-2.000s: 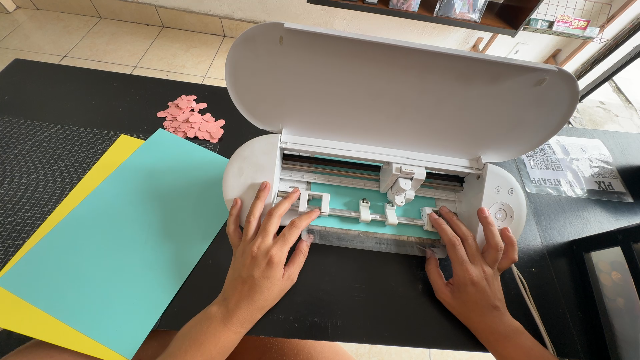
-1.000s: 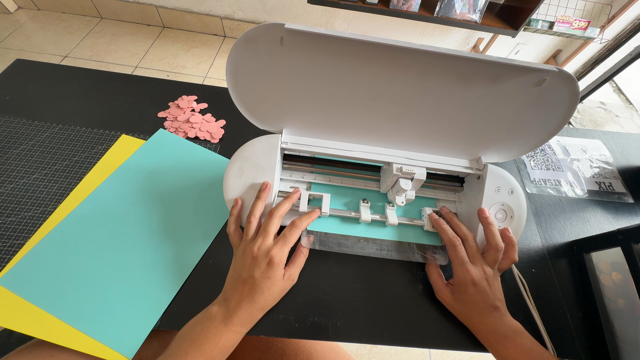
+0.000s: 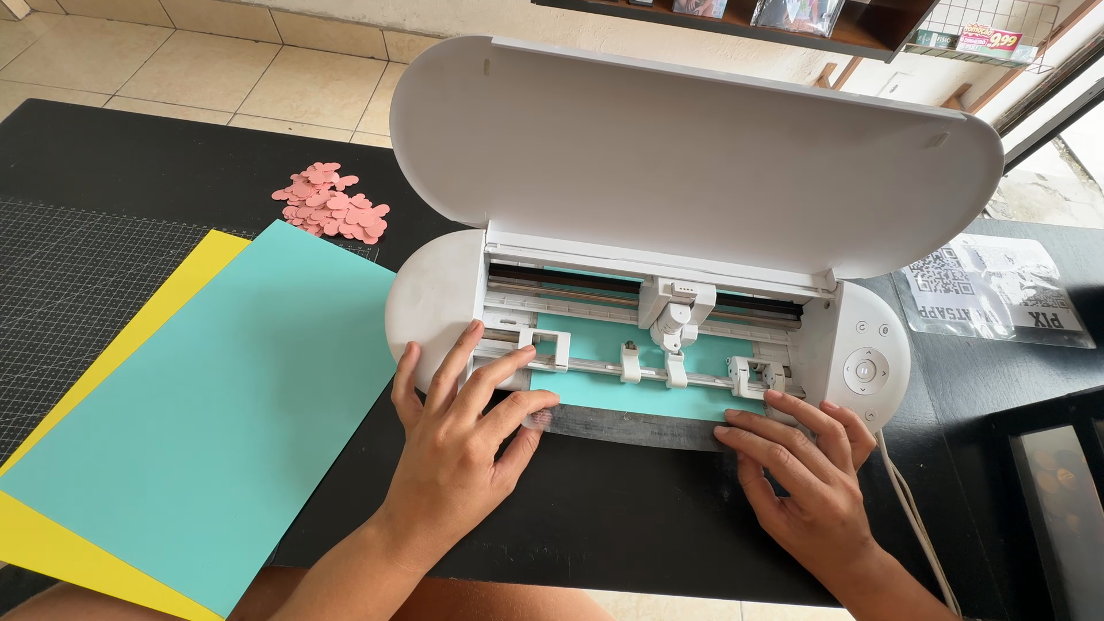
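A white desktop cutting machine stands on the black table with its lid raised. Teal card on a clear cutting mat lies under its roller bar and white carriage. My left hand rests with spread fingers on the machine's left front, its index finger by a white roller guide and its thumb at the mat's left corner. My right hand touches the mat's right front corner and the machine's front edge, fingers apart. Neither hand is closed around anything.
Teal and yellow card sheets overlap left of the machine, partly over a black gridded mat. Pink paper cutouts are heaped behind them. A plastic sleeve with printed codes lies right; a cable runs down beside a dark case.
My right hand has shifted left and down, off the right roller guide and onto the mat's corner. My left hand stays in much the same place. The mat's front edge reaches less far forward than two seconds ago.
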